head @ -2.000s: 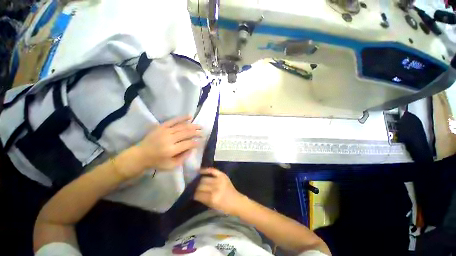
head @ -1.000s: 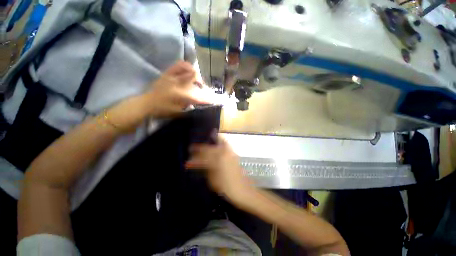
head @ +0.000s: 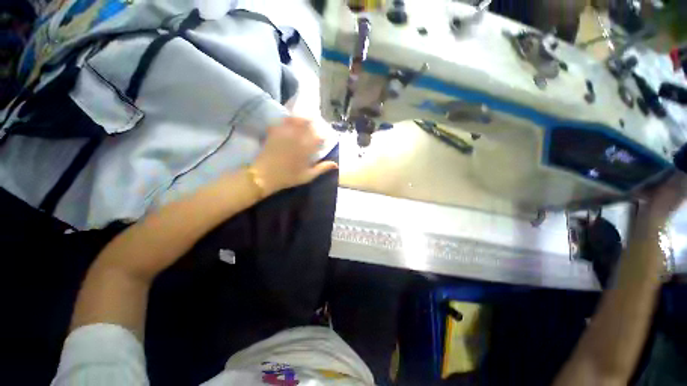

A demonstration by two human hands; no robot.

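The light grey garment [head: 192, 87] with black strips is heaped left of the needle. A black fabric panel [head: 290, 226] hangs from beside the needle over the table's front edge. My left hand [head: 290, 154] is on the cloth edge just left of the presser foot [head: 346, 127], fingers bunched and thumb over the black panel, gripping it. My right hand [head: 664, 197] is blurred at the far right by the machine's right end; its fingers and anything in them are unclear. The white sewing machine [head: 505, 75] has a blue stripe.
Thread snips [head: 446, 137] lie on the machine bed. A printed scale [head: 452, 252] runs along the table's front edge. A dark display [head: 599, 160] is on the machine's right end. A blue-framed opening with a yellow part [head: 463, 339] is below the table.
My right hand has left the black panel and moved far right to the machine's end. My left hand stays near the needle on the cloth. The black panel came over the front during these frames.
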